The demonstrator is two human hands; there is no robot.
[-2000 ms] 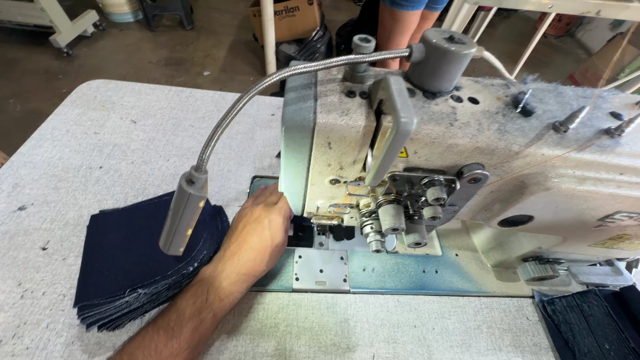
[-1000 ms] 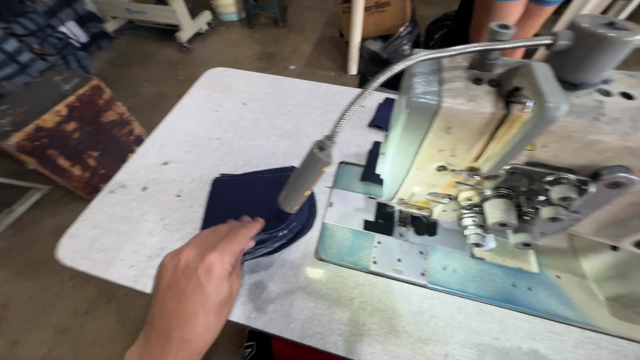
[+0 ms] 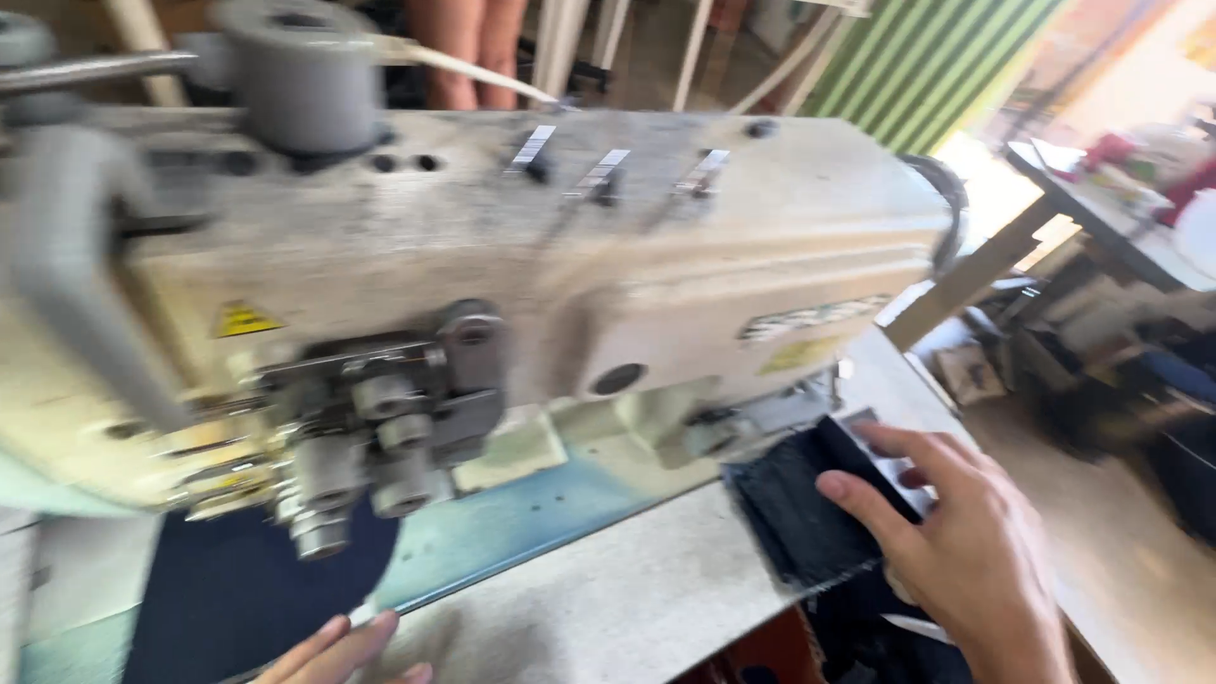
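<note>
A dark blue fabric piece with a rounded edge lies on the bed of an industrial sewing machine, partly under its presser area. My left hand shows only its fingertips at the bottom, beside that piece; what it touches is unclear. At the right, my right hand has thumb and fingers at the upper piece of a dark denim stack on the table's front edge. Blur hides whether the fingers are closed on the fabric.
A swing-arm lamp's metal neck crosses the upper left. The white table runs in front of the machine. Dark cloth hangs below its edge at the right, near a pale pointed object. Another person's legs stand behind the machine.
The view has swung far to the right. A dark blue piece now lies on the machine bed, where a second ago there was none of that size. My right hand has come into view at the denim stack.
</note>
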